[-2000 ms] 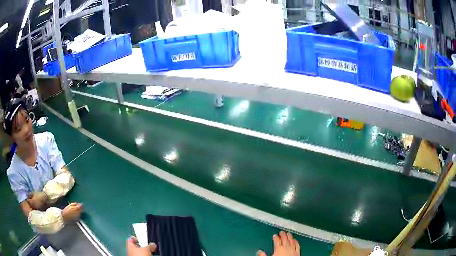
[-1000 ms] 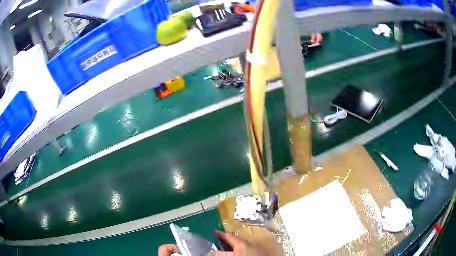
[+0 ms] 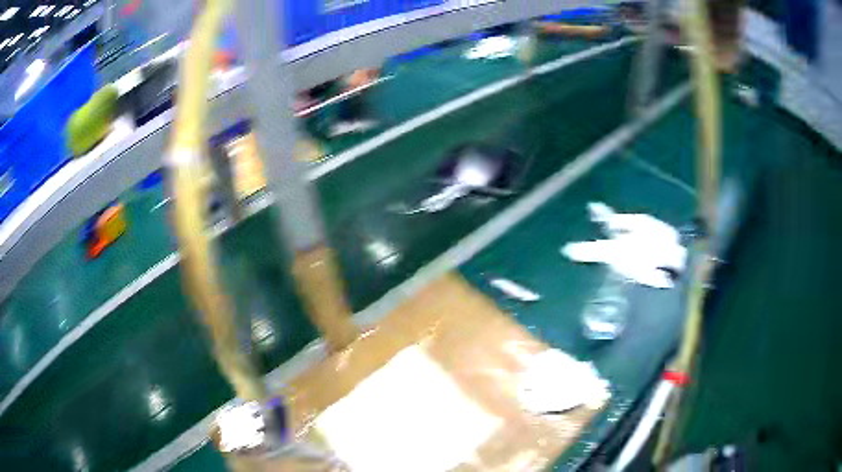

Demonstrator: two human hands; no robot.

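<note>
Neither of my hands shows in the blurred head view. The glue dispensing valve (image 3: 244,426) hangs at the lower left, under a thick pale yellow supply hose (image 3: 196,230). The cardboard mat (image 3: 460,318) lies in front of me with a white paper sheet (image 3: 406,417) on it. A crumpled white wipe (image 3: 559,382) lies on the mat's right part. No panel in my hands is visible.
Beyond the bench edge, a dark panel unit (image 3: 480,170) with white cord lies on the belt. More wipes (image 3: 637,247), a clear cup (image 3: 605,313) and a slim whitish stick (image 3: 514,290) lie right of the mat. A second hose (image 3: 706,138) hangs at right.
The view has swung right, so the valve, mat and belt items shift left in the picture. My hands and the piece they held have left the view.
</note>
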